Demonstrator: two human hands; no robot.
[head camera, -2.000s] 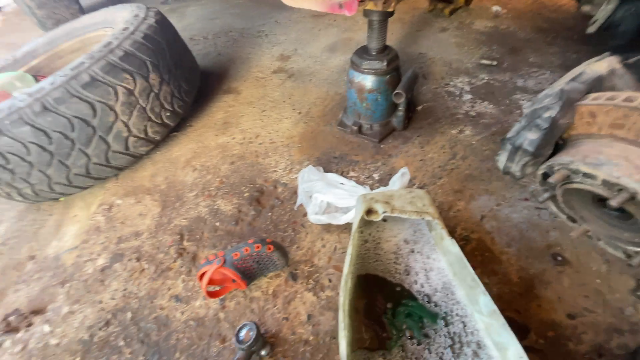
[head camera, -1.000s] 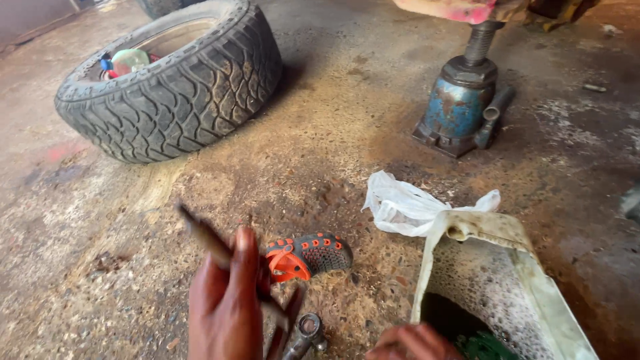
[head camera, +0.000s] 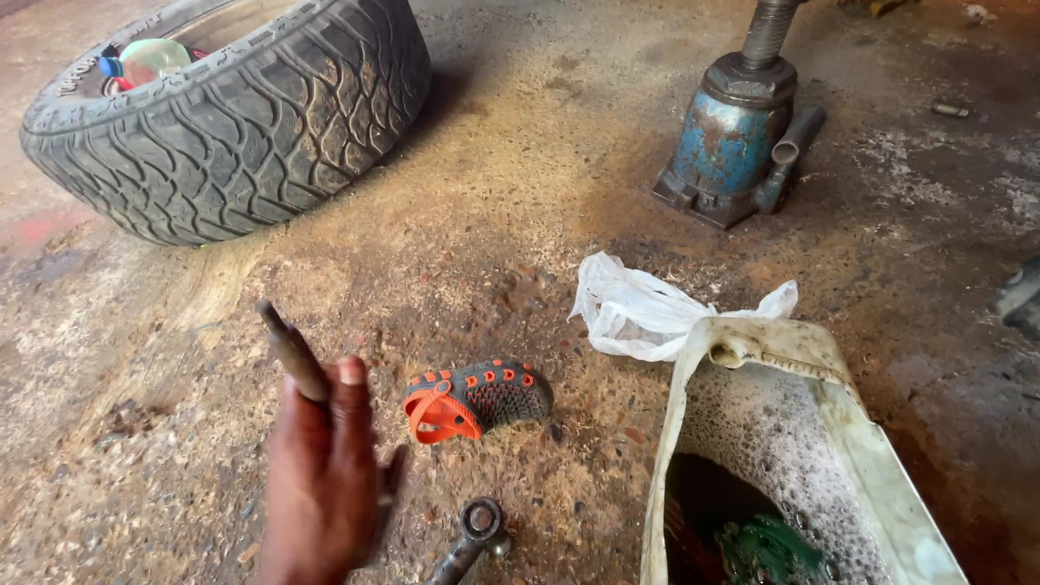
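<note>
My left hand (head camera: 321, 467) is raised at the lower left, closed around a worn rod-like tool (head camera: 294, 351) whose tip points up and left; a second dark piece shows blurred at its right side. A socket wrench or similar metal tool (head camera: 481, 520) lies on the floor to the hand's right. At the lower right stands a cut-open plastic container (head camera: 873, 455) of foamy liquid, with a green cloth or net (head camera: 768, 548) in it. A blurred, reddish-brown shape at the container's inner left, in the dark liquid, may be my right hand; its fingers cannot be made out.
An orange and grey clog (head camera: 479, 400) lies mid-floor. A white plastic bag (head camera: 642, 313) touches the container's far end. Behind it a blue bottle jack (head camera: 723, 142) stands upright. A large tyre (head camera: 244, 130) lies tilted at the upper left, with a bottle (head camera: 154, 58) inside its rim.
My left hand, out of view two seconds ago, came into view holding the tool. My right hand, seen one second ago at the container's near left edge, no longer shows there. The view has shifted left.
</note>
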